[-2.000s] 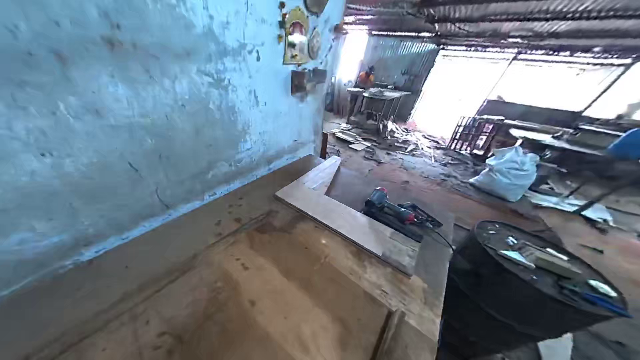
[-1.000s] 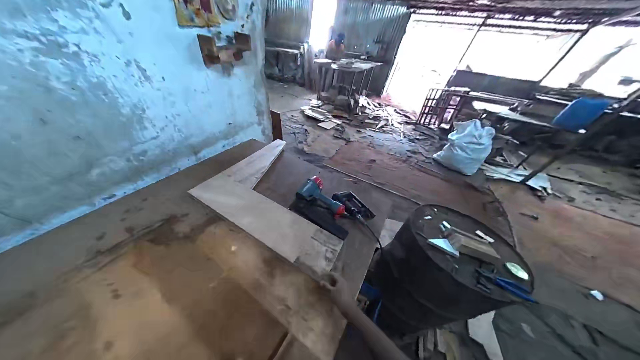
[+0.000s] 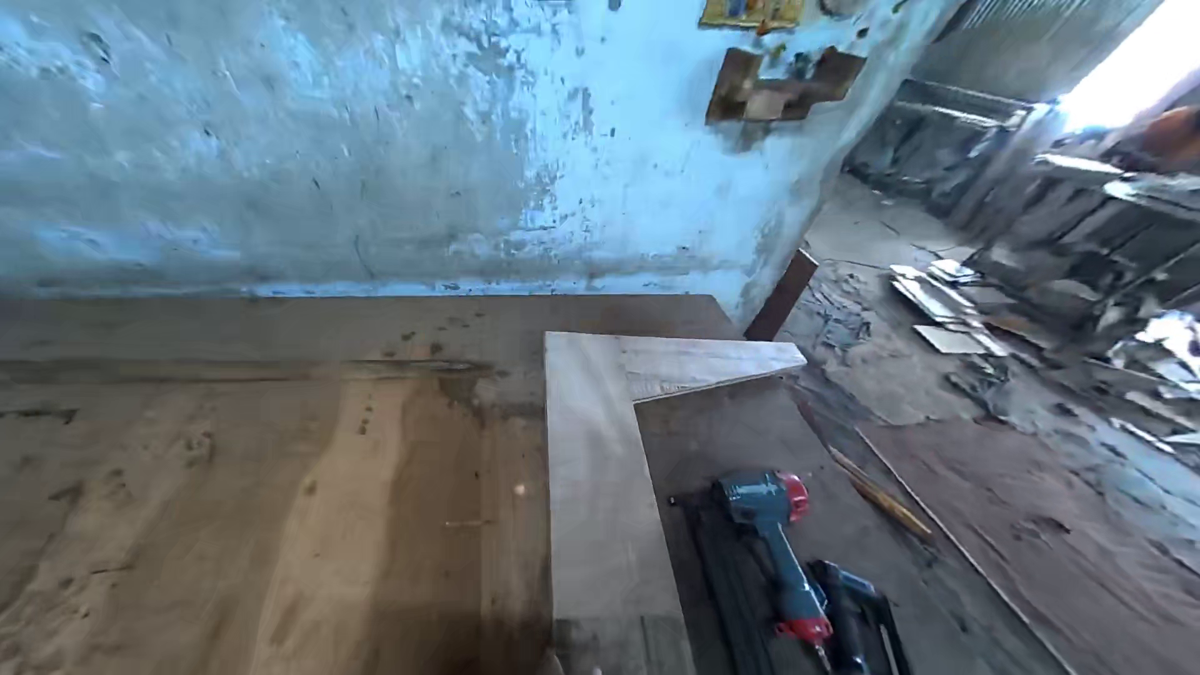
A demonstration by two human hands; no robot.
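Observation:
A flat L-shaped wooden piece (image 3: 600, 487) lies on the worktable (image 3: 187, 487), one arm running toward me and a tapered arm pointing right. Right of it rests a blue-green and red pneumatic nailer (image 3: 778, 553) with a black magazine. A second, dark tool (image 3: 858, 619) lies beside it, cut off by the lower edge. A small blurred skin-toned patch shows at the bottom edge, by the near end of the wooden piece; it may be a fingertip of my right hand (image 3: 553, 664), but its grip is hidden. My left hand is out of view.
A worn blue wall (image 3: 375, 159) borders the table's far side, with a small wooden shelf (image 3: 778, 98) on it. A brown wooden post (image 3: 783, 295) stands at the table's far corner. A pointed wooden stick (image 3: 881, 497) lies at right. Scrap boards (image 3: 947, 309) litter the floor.
The view has swung left and closer to the table; the black drum and white sack seen before are out of frame. The nailer and the L-shaped piece lie together as before.

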